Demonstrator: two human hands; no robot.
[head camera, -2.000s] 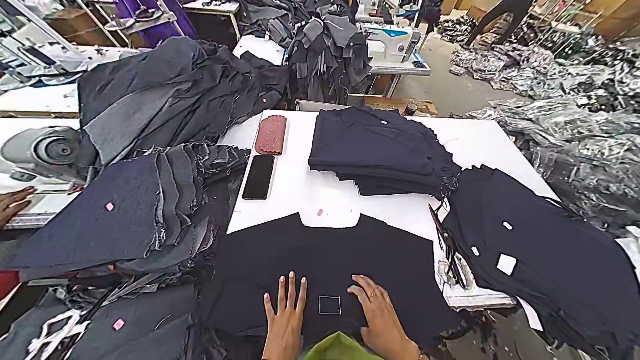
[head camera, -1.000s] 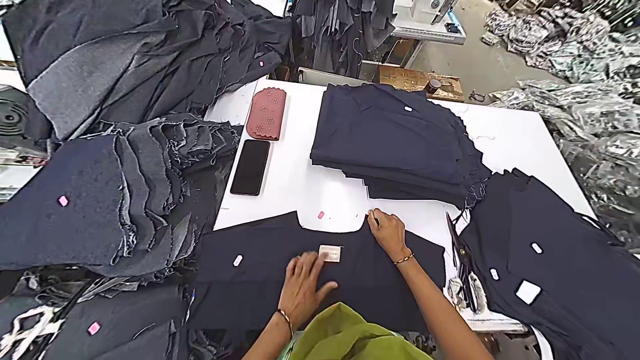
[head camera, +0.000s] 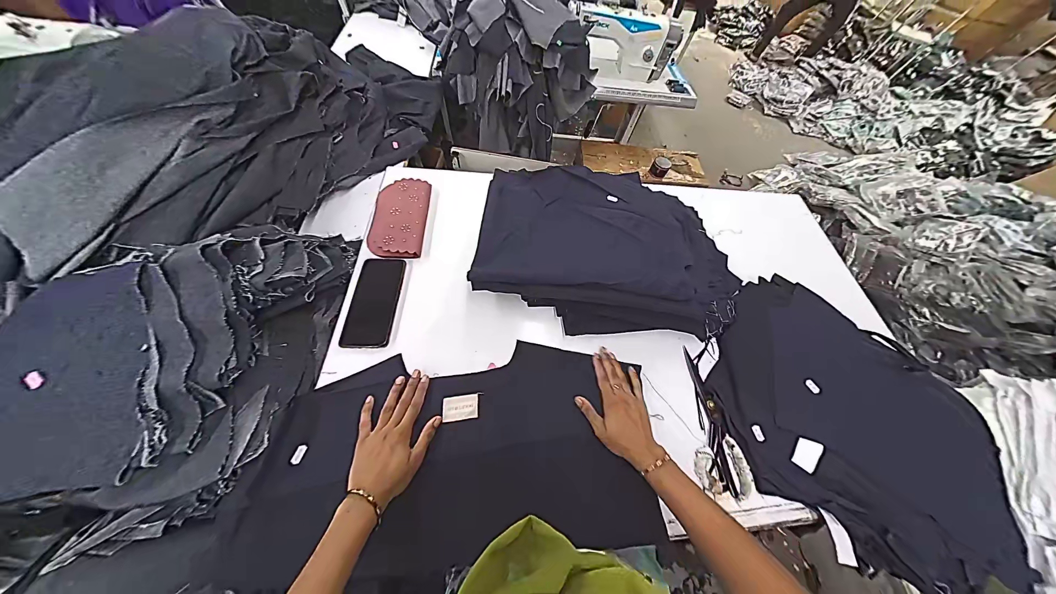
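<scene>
A dark navy cut garment panel (head camera: 528, 470) lies spread before me on the white table (head camera: 445, 206), its curved neckline edge facing away. My left hand (head camera: 389, 441) rests flat on it, fingers apart, just left of a small cream label (head camera: 460, 407). Near the panel's upper right corner, my right hand (head camera: 620, 408) presses flat with fingers spread. A small white sticker (head camera: 299, 454) sits on the panel's left part. Neither hand grasps anything. Right of my right hand lie dark-bladed scissors (head camera: 716, 421), their handles wrapped in pale material.
Folded navy pieces (head camera: 577, 239) are stacked beyond the panel, with more navy pieces (head camera: 866, 421) at right. A smartphone (head camera: 373, 303) and pink case (head camera: 400, 218) lie left of the stack. Frayed denim-like pieces (head camera: 82, 371) crowd the left. A sewing machine (head camera: 631, 41) stands behind.
One second ago my right fingers were pinched at the neckline corner; now that hand lies flat farther right. My left hand has moved left off the label. The label was a dark-centred square two seconds ago.
</scene>
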